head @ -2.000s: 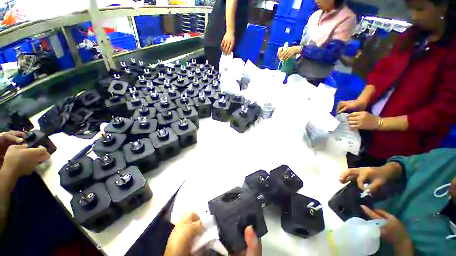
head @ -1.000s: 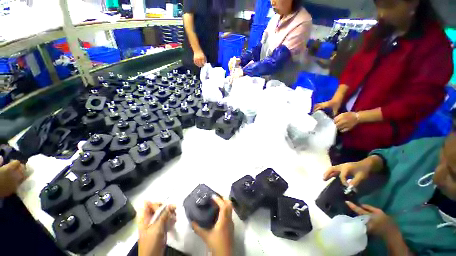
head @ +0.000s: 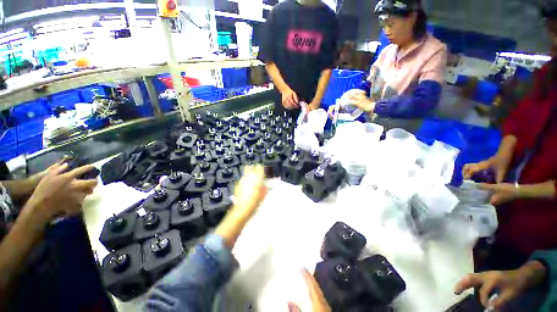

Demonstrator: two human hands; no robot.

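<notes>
Black cube units with metal prongs (head: pixel 185 210) stand in rows on the white table from left to centre. My left hand (head: pixel 250 186), beyond a denim sleeve, reaches to the near edge of these rows. It is blurred, and I cannot tell whether it holds a unit. My right hand (head: pixel 314 294) is at the bottom edge, partly cut off, left of a small group of units (head: pixel 343 241). Its visible fingers are apart with nothing seen between them. The white wiping piece is not clearly visible.
Flat black parts (head: pixel 137 167) lie at far left. Translucent packaging (head: pixel 391 164) is heaped mid-table. Other people's hands are at the left edge (head: pixel 61 189), right side (head: pixel 495 183) and lower right (head: pixel 498 286). Two people stand behind the table.
The view has shifted. My left hand has moved from near me out to the unit rows. The unit in my right hand is no longer seen there. The squeeze bottle has left view.
</notes>
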